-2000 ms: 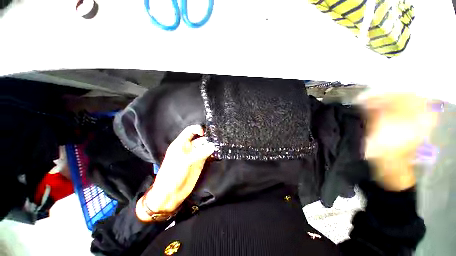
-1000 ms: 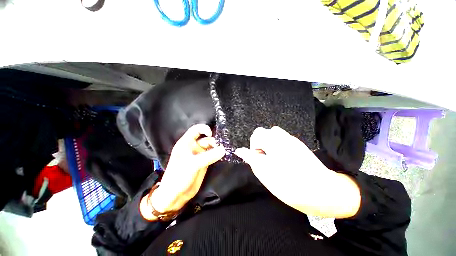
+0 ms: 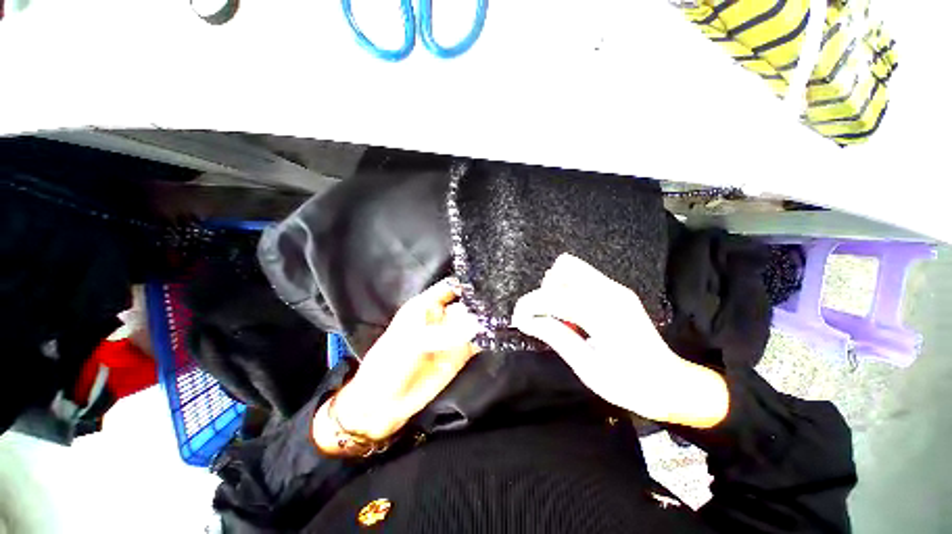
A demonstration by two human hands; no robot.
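Note:
A dark tweed garment (image 3: 564, 219) lies over my lap, with a white-flecked braid trim (image 3: 455, 221) along its left side and lower edge. Smooth black lining (image 3: 381, 224) shows to its left. My left hand (image 3: 412, 360) grips the garment's lower left corner at the trim. My right hand (image 3: 595, 329) is just right of that corner, over the tweed, its thumb and fingers pinched together. No needle or thread can be made out at its fingertips.
Blue scissors handles (image 3: 452, 50), a yellow striped cloth bundle (image 3: 757, 42) and a small round item (image 3: 214, 8) lie on the white table (image 3: 313, 94). A blue basket (image 3: 198, 402) stands at lower left, a purple stool (image 3: 866, 318) at right.
My right hand came in from the far right, where it was blurred, to the trim corner, then shifted slightly right. My left hand stays at the corner.

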